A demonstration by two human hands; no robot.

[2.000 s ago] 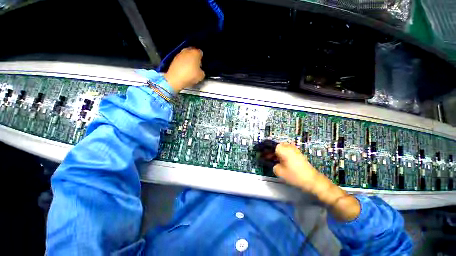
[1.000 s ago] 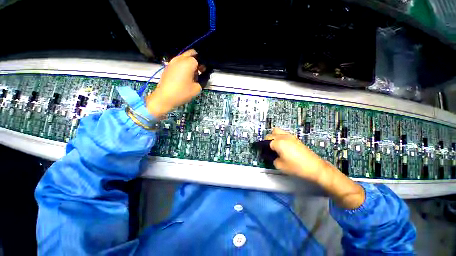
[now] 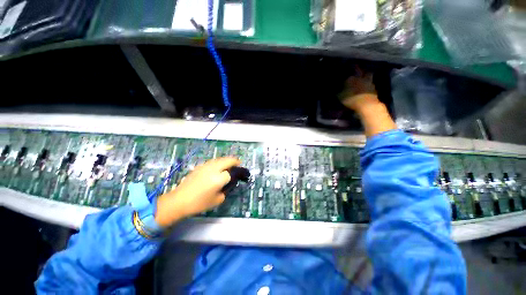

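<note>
A long row of green circuit boards (image 3: 314,199) lies across the view between white rails. My left hand (image 3: 199,190) is over the boards left of centre, with black at its thumb and fingertips; I cannot tell whether this is only finger covering or also a held part. My right hand (image 3: 362,95) reaches over the far rail into a dark parts bin (image 3: 331,120) under the shelf. Its fingertips are lost in shadow, so what they touch is hidden.
A blue coiled cord (image 3: 219,69) hangs from the green shelf (image 3: 285,23) down to my left wrist. Bagged parts (image 3: 398,26) lie on the shelf. A clear plastic bag (image 3: 421,101) is right of the bin. The white near rail (image 3: 265,231) runs before my smock.
My right hand has left the boards and reached forward into the bin. My left hand has moved from the far rail back over the boards. The view has tilted up, showing the shelf.
</note>
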